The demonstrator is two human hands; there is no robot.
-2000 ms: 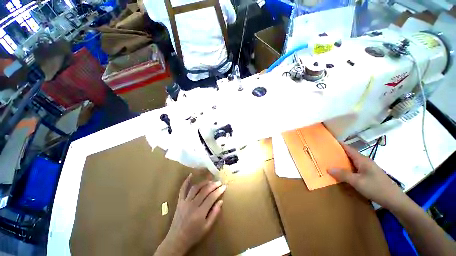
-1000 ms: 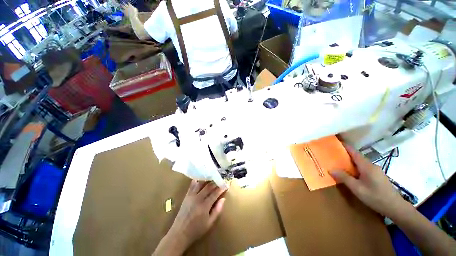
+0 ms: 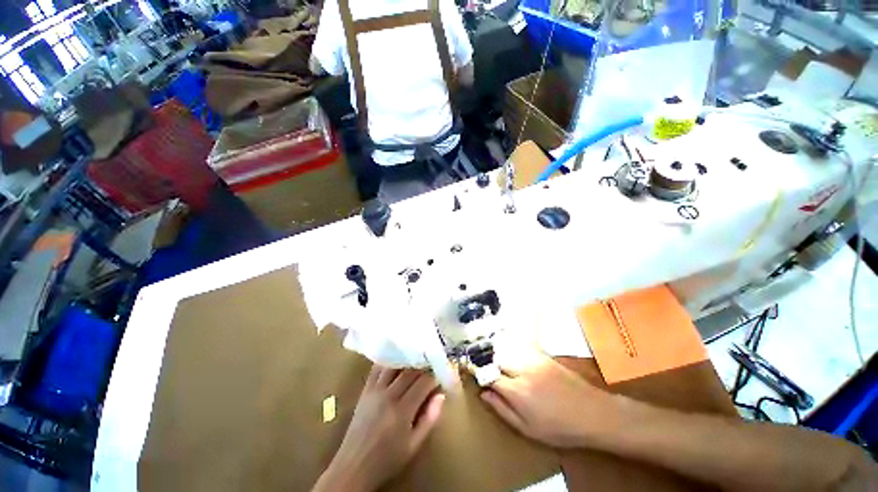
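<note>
A large brown panel (image 3: pixel 241 384) lies over the white tabletop and under the head of the white sewing machine (image 3: pixel 597 231). My left hand (image 3: pixel 390 423) rests on the panel left of the needle area, fingertips close to the machine head. My right hand (image 3: pixel 539 396) lies on the panel just right of the needle area, fingers pointing left. The orange pocket piece (image 3: pixel 643 336) with its zipper lies right of the needle, behind my right forearm, untouched. The presser foot and needle are hidden by the head and glare. A small yellow tab (image 3: pixel 329 408) sits on the panel.
A dark metal tool with a black cord (image 3: pixel 770 375) lies on the table right of the machine. A blue air tube (image 3: pixel 592 144) curves behind the arm. A person in a white shirt (image 3: pixel 409 77) sits beyond the table, near a red-banded box (image 3: pixel 279 159).
My right hand has let go of the orange piece and moved left to the needle area. My left hand has stayed beside the needle area. The camera view has shifted slightly.
</note>
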